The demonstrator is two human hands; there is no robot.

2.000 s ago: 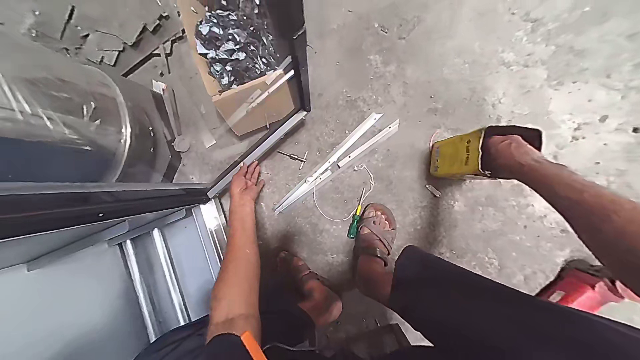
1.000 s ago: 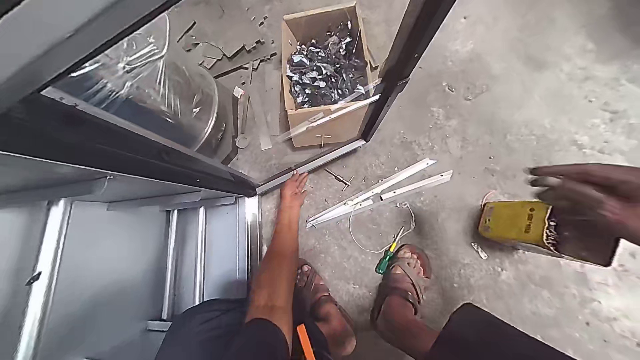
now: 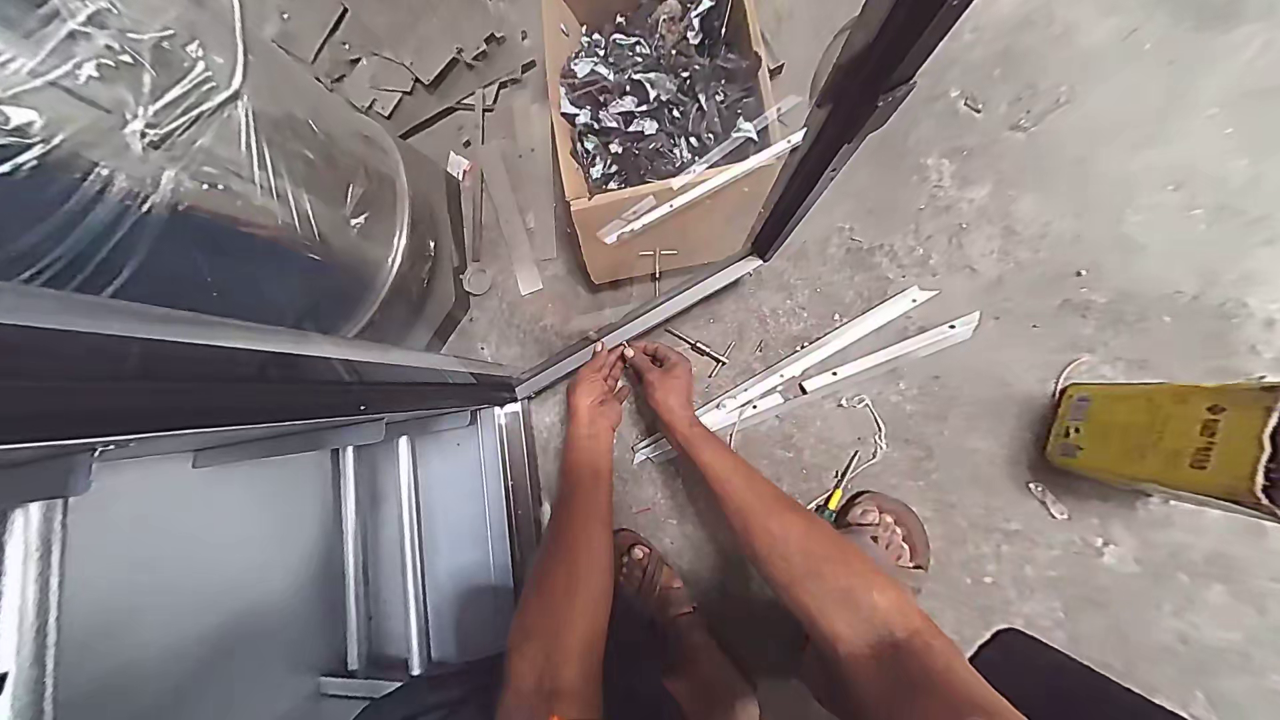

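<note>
My left hand (image 3: 598,388) is at the metal bottom rail (image 3: 690,302) of a glazed door or frame, its fingertips at the rail's near edge. Beside it, my right hand (image 3: 660,378) has thumb and forefinger pinched together on something very small, too small to name. The two hands' fingertips almost meet. Just right of them a T-handled tool (image 3: 700,347) lies on the concrete floor. Two pale metal strips (image 3: 890,355) lie further right, and a screwdriver with a green and yellow handle (image 3: 832,503) rests by my sandalled foot.
Behind the glass stands a cardboard box (image 3: 680,225) of dark scraps. A plastic-wrapped roll or drum (image 3: 250,200) is at upper left. The dark upright frame (image 3: 850,120) rises from the rail's far end. A yellow tin (image 3: 1150,435) stands at right, with white cord (image 3: 878,425) nearer my foot.
My right hand has moved left from the yellow tin to the rail, beside my left hand. The view has shifted noticeably.
</note>
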